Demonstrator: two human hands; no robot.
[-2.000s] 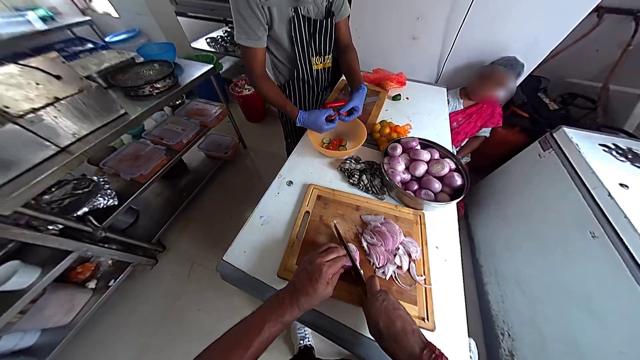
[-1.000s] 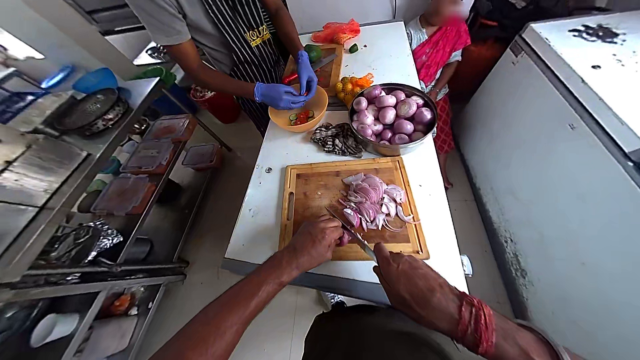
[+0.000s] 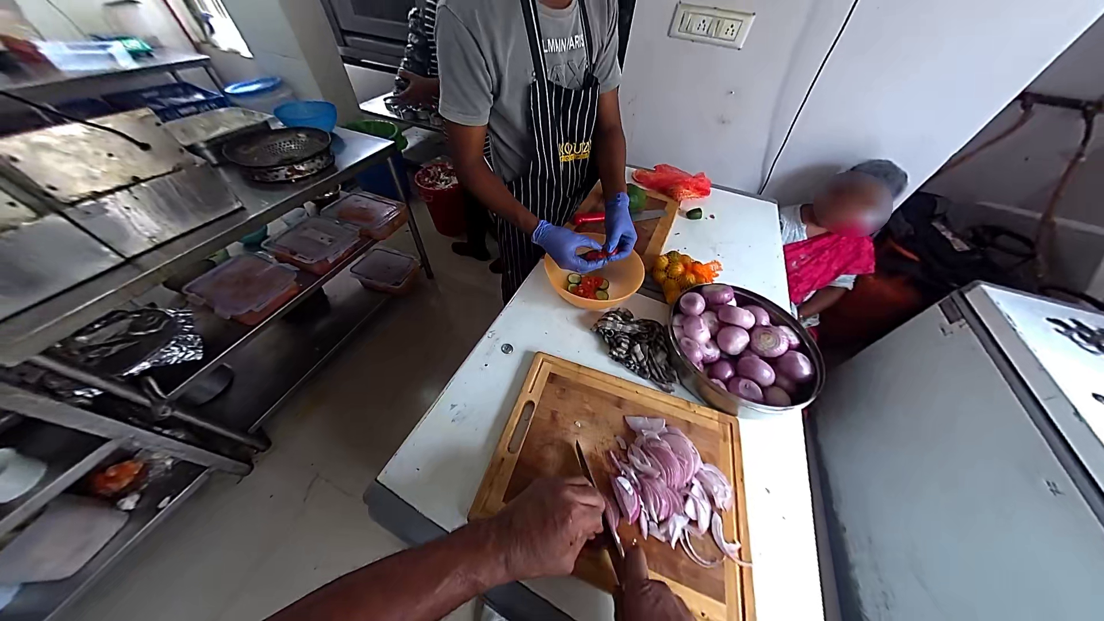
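Note:
A wooden cutting board (image 3: 561,388) lies on the white table. On its right half rests a pile of sliced red onion (image 3: 664,479). My right hand (image 3: 649,595) is closed around the handle of a kitchen knife (image 3: 588,470), whose blade points up and away across the board, left of the slices. Just left of the blade is my left hand (image 3: 556,528), its fingers curled down over a piece of onion that is mostly hidden beneath them. Beyond the board, a steel bowl (image 3: 815,392) holds several peeled red onions (image 3: 733,340), with a crumpled checked cloth (image 3: 636,343) beside it.
Across the table, a co-worker's blue-gloved hands (image 3: 595,244) hold something small and red over an orange bowl (image 3: 625,289) of cut vegetables. A second board (image 3: 660,228) lies behind it. Steel shelves (image 3: 345,168) stand left, a white chest-like unit (image 3: 914,414) right. Another person (image 3: 828,250) is behind the table.
The view has shifted from one second ago. The knife and both my hands remain at the board's near side, beside the onion slices. The co-worker's gloved hands stay over the orange bowl.

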